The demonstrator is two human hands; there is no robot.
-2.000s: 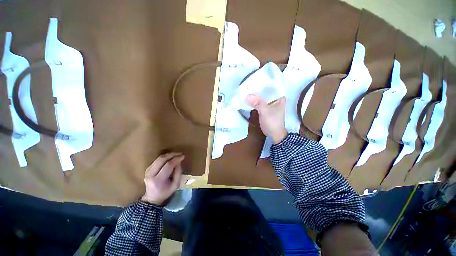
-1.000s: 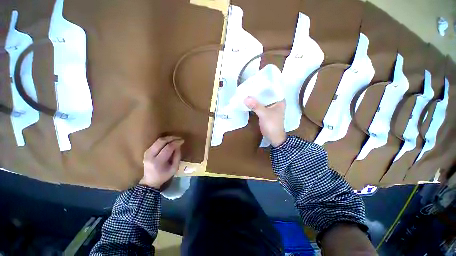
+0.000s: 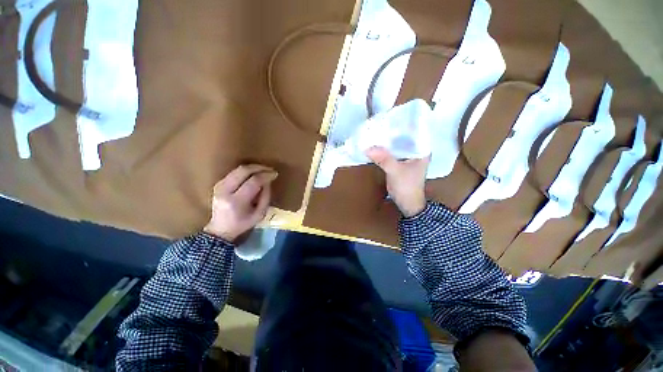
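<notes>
My right hand point(image 3: 404, 180) is closed around a translucent white squeeze bottle point(image 3: 407, 129), tilted with its narrow end to the left over a white shaped piece point(image 3: 384, 54) near the panel edge. The nozzle tip is hard to see against the white. My left hand point(image 3: 240, 197) rests on the brown panel point(image 3: 196, 123) near its front edge, fingers curled; whether it pinches anything is unclear. A pale tan strip point(image 3: 313, 171) shows between the panels. A thin brown handle point(image 3: 272, 76) loops out on the left panel.
Overlapping brown panels with white pieces point(image 3: 520, 134) and handle loops run off to the right. Two more white pieces point(image 3: 109, 80) lie at the far left. A round whitish object point(image 3: 256, 243) sits below the table edge by my left hand. A blue bin point(image 3: 408, 336) is below.
The camera view has shifted, so the panels sit higher in the picture. My right hand and the bottle are a little nearer the front ends of the white pieces. My left hand stays near the front edge.
</notes>
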